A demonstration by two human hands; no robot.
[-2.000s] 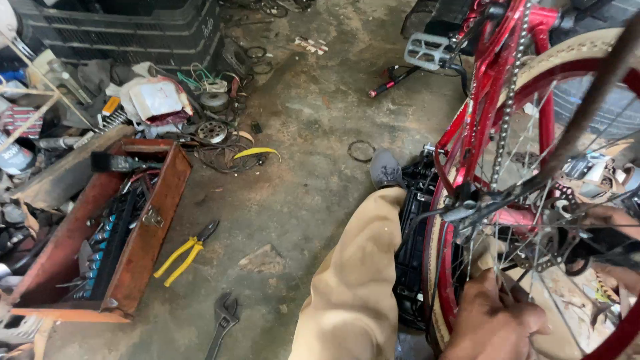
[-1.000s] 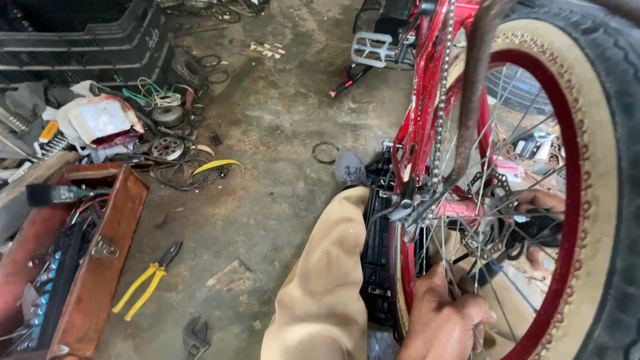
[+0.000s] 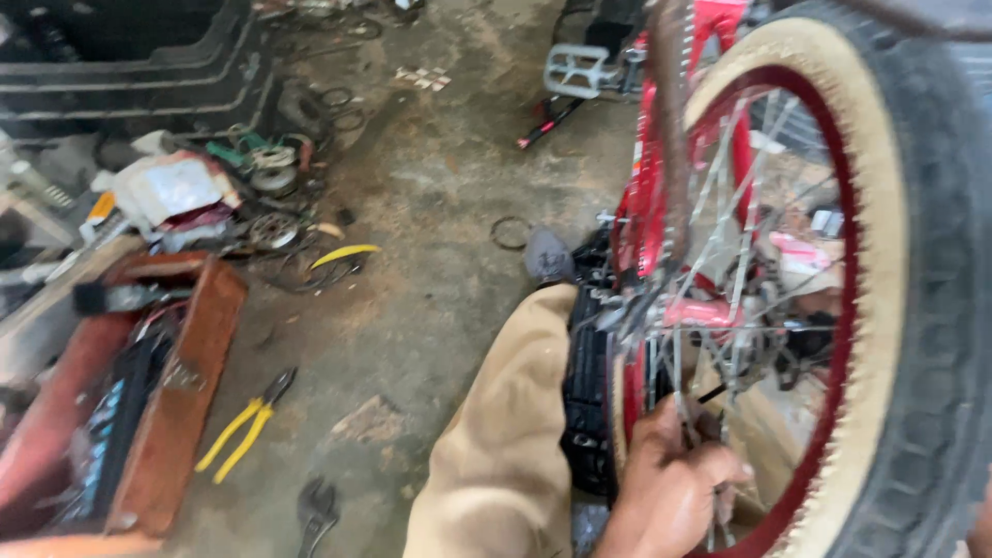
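Observation:
My left hand (image 3: 674, 473) reaches between the spokes of a bicycle wheel (image 3: 841, 232) with a dark red rim and a cream-sided black tyre. Its fingers are curled around a thin dark rod (image 3: 713, 394), whose lower part they hide. Just above the hand are the hub (image 3: 701, 311) and the red bicycle frame (image 3: 649, 178). At the lower right edge, beyond the tyre, a sliver of skin shows, perhaps my right hand (image 3: 981, 515); what it holds is hidden. Blur softens the details around the hub.
Yellow-handled pliers (image 3: 246, 426) and an adjustable wrench (image 3: 316, 511) lie on the concrete floor. An orange-brown toolbox (image 3: 182, 387) stands at left, below loose parts and a black crate (image 3: 139, 97). A grey pedal (image 3: 577, 71) juts out at the top, and my trousered leg (image 3: 504, 418) is beside the wheel.
The wheel and tyre have swung across the right side of the view. The other hand, seen beyond the hub before, has left that place. My left hand remains among the spokes.

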